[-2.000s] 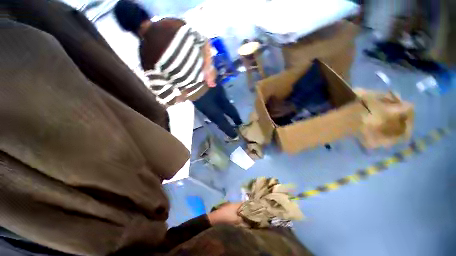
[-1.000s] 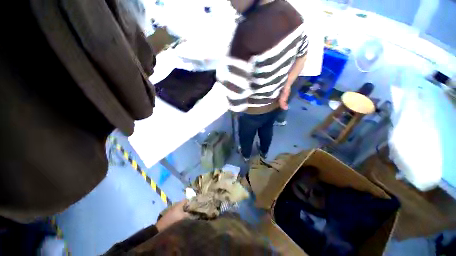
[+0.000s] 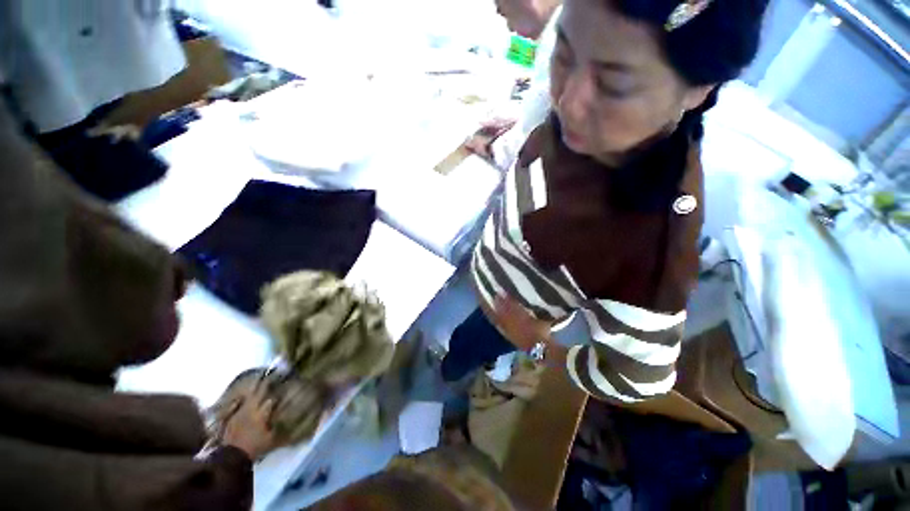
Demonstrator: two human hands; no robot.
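A bunched khaki cloth bundle [image 3: 329, 324] is over the near edge of the white table [image 3: 409, 274], left of centre. Its upper part is ruffled, and a duller, blurred part spreads below. My left hand [image 3: 249, 424], with a dark brown sleeve, is at the lower left of the bundle and holds this lower part. Some fingers are hidden or blurred. I cannot tell whether the bundle touches the table. My right hand is not in view.
Dark cloth [image 3: 289, 235] lies on the table behind the bundle. A person in a striped top [image 3: 619, 250] stands close on the right. An open carton [image 3: 549, 439] with dark cloth is below them. Brown cloth [image 3: 80, 299] fills the left side.
The view has swung and come closer to the table and the person. The bundle in my left hand has moved from above the floor to the table edge. The person now faces this way.
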